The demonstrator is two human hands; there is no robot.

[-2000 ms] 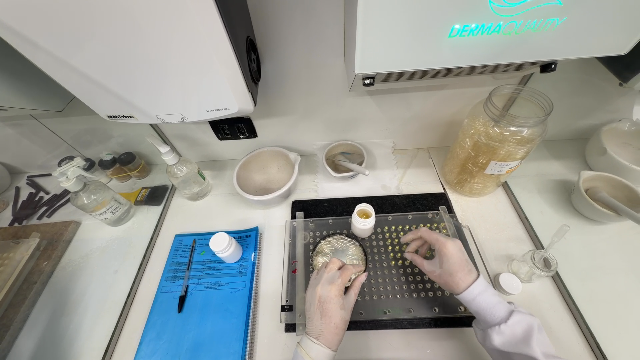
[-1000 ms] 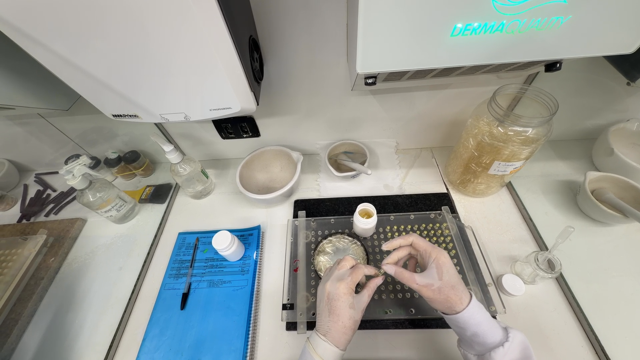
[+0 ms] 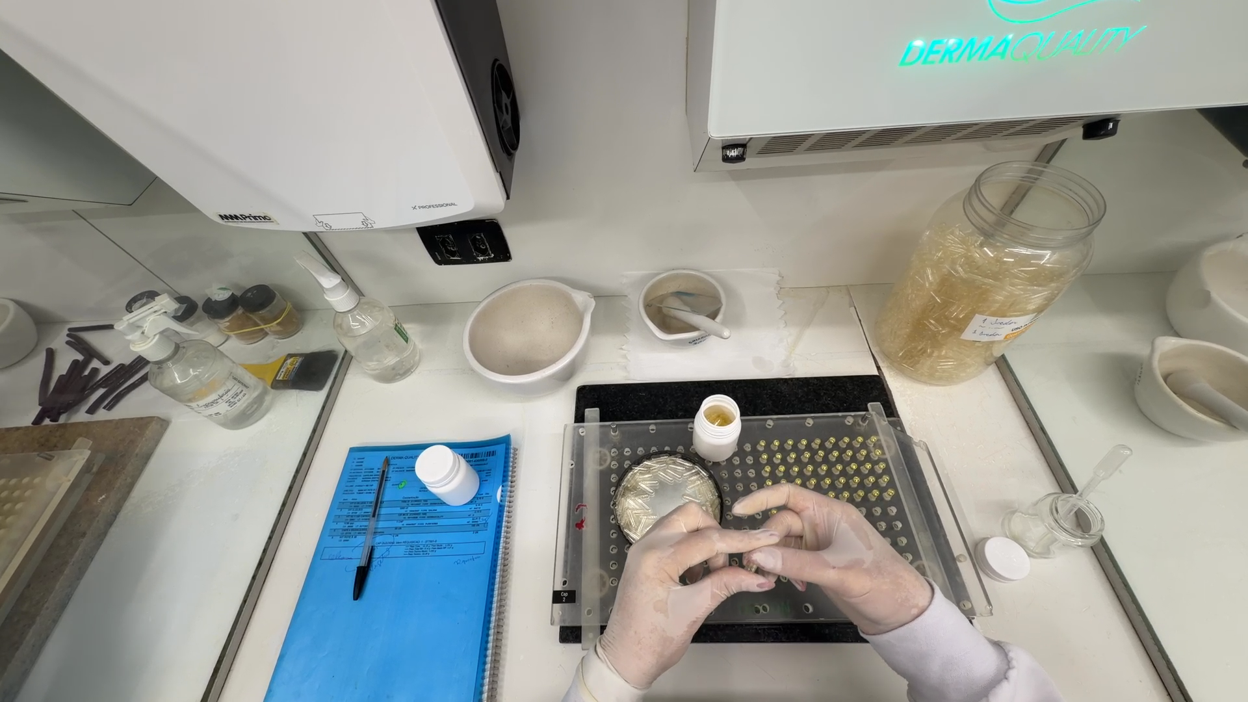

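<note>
My gloved left hand (image 3: 682, 575) and gloved right hand (image 3: 829, 556) meet fingertip to fingertip above a clear capsule-filling plate (image 3: 663, 439). Something tiny, perhaps a capsule, is pinched between them, mostly hidden by the fingers. Just behind my left hand a round dish (image 3: 667, 487) of clear empty capsules rests on the plate. An open white bottle (image 3: 718, 429) with yellowish contents stands at the plate's back part. Rows of yellow-filled capsules (image 3: 819, 458) sit in the plate's holes on the right, partly covered by my right hand.
Left lies a blue spiral notebook (image 3: 409, 624) with a pen (image 3: 371, 526) and white bottle (image 3: 447, 475). Behind are a large mortar (image 3: 527, 331) and a small mortar with pestle (image 3: 682, 304). Right stand a big capsule jar (image 3: 980, 292), a white cap (image 3: 1002, 559) and a glass jar with pipette (image 3: 1058, 524).
My right hand has moved left from over the filled capsules to meet my left hand, which has come off the dish of capsules.
</note>
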